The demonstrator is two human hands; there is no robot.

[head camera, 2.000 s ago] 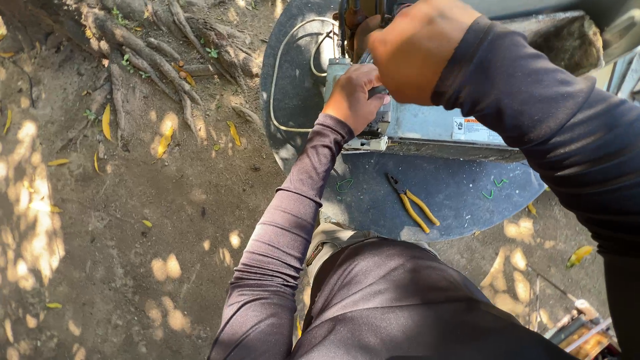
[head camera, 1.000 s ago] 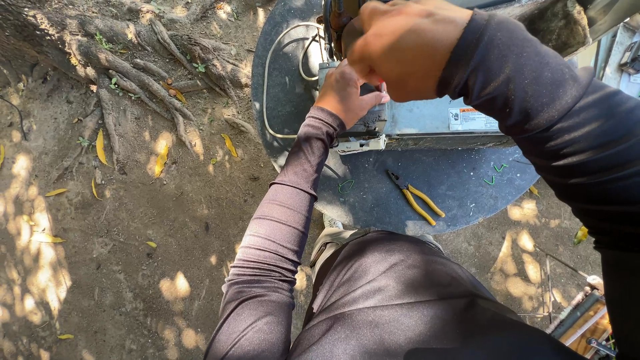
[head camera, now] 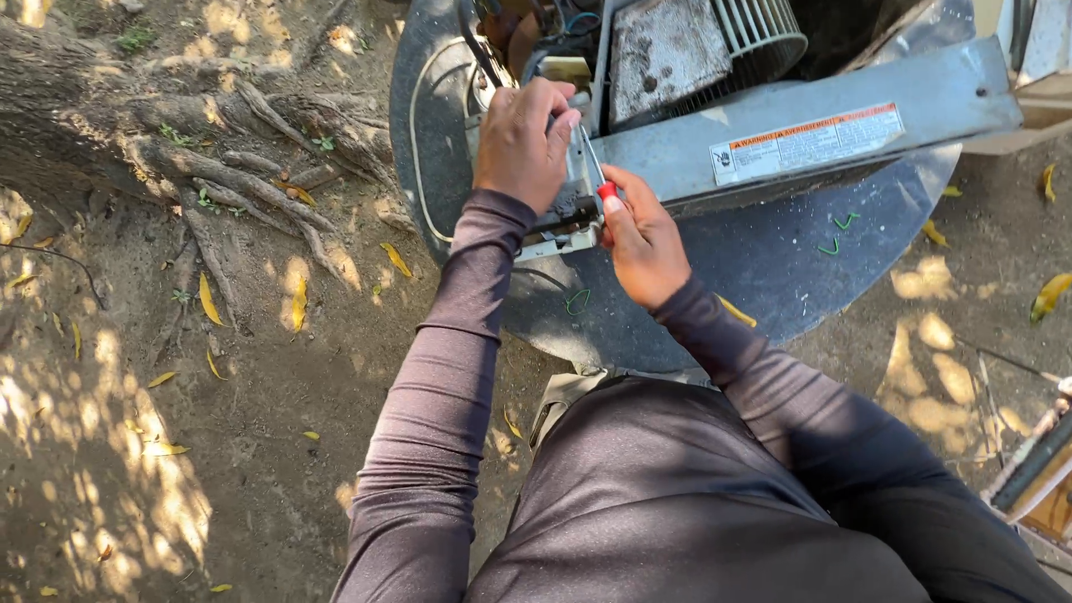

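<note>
My right hand (head camera: 641, 234) is closed on the red handle of a screwdriver (head camera: 593, 155). Its shaft points up and left, toward the fingertips of my left hand (head camera: 526, 142). My left hand is at the left end of an opened metal appliance housing (head camera: 804, 138) with a warning label; what its fingers hold, if anything, cannot be told. Inside the housing are a dirty metal plate (head camera: 666, 59) and a finned blower wheel (head camera: 758, 42). A whitish bracket (head camera: 561, 244) lies below my left wrist. One yellow handle of the pliers (head camera: 737, 311) shows beside my right sleeve.
The housing rests on a round dark tabletop (head camera: 754, 268) with green wire bits (head camera: 829, 246) on it. A pale cable (head camera: 412, 126) loops at the table's left. Tree roots (head camera: 243, 180) spread over the ground at the left. A wooden-sided object (head camera: 1051, 507) is at the lower right.
My right hand has come down from above the housing's left end to its near side, and the screwdriver now shows in it. My right forearm now covers most of the pliers. The blower wheel has come into view.
</note>
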